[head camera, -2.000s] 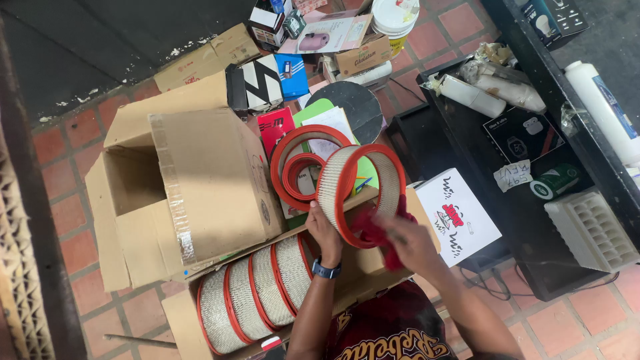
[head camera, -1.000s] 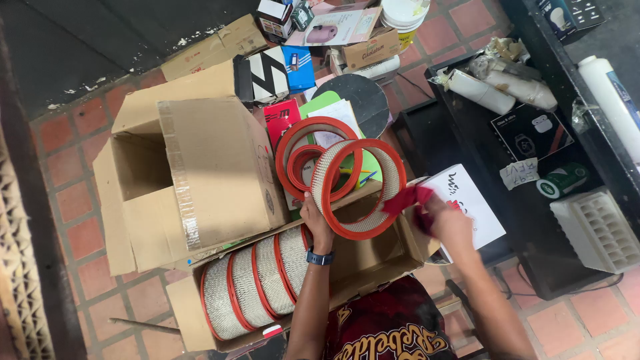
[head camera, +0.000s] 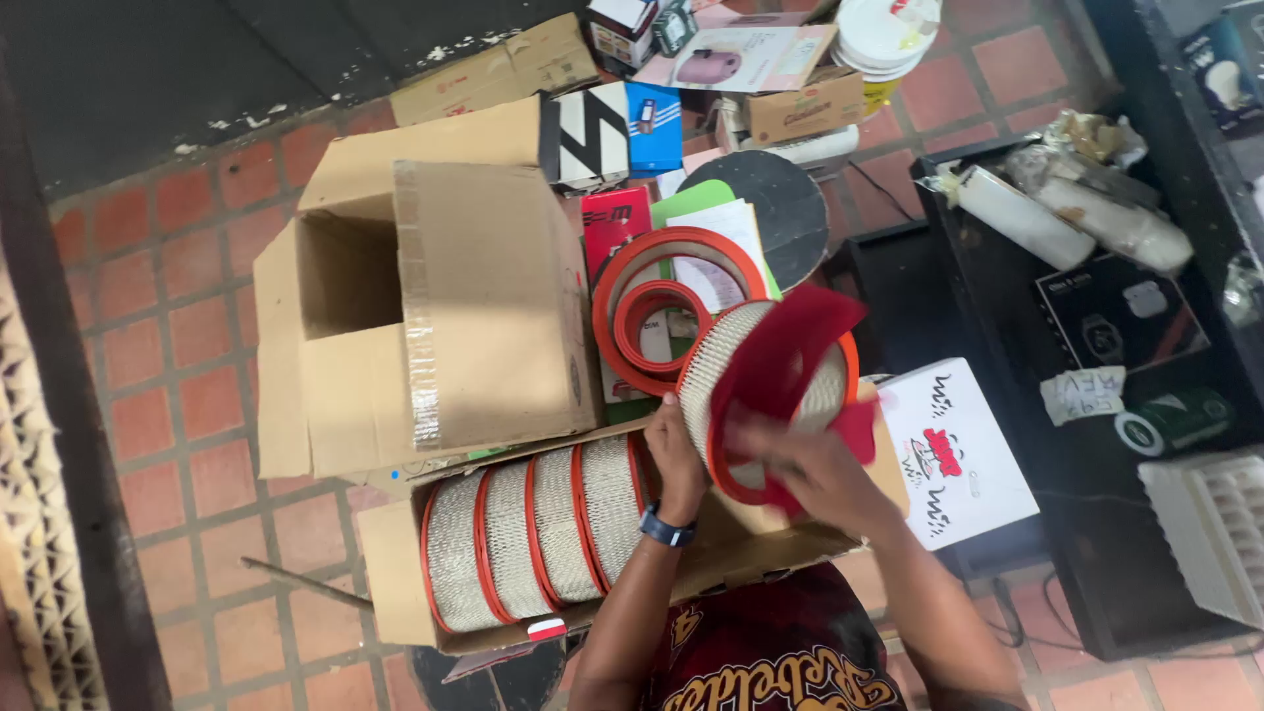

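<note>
My left hand (head camera: 677, 456), with a dark watch on its wrist, grips the lower left rim of a round air filter (head camera: 726, 341) with orange rims and a pale pleated, mesh-covered wall. A dark red cloth (head camera: 775, 355) is in my right hand (head camera: 805, 469), which is blurred; the cloth lies across the filter's ring. Several like filters (head camera: 504, 533) lie on their sides in a row in an open cardboard box (head camera: 390, 573) below. Just behind the held filter, a larger orange-rimmed ring (head camera: 632, 257) surrounds a smaller orange ring (head camera: 632, 346), both resting over papers.
A large open carton (head camera: 494, 306) stands at the left. Small boxes (head camera: 592, 133) and a white bucket (head camera: 879, 44) are at the back. At the right, a printed white box (head camera: 963, 454) lies beside a black shelf unit (head camera: 1076, 553) holding wrapped rolls (head camera: 1027, 217).
The held filter has tilted, showing more of its outer wall. The red cloth, at the filter's right edge a second ago, now spreads across it, and my right hand has moved left with it.
</note>
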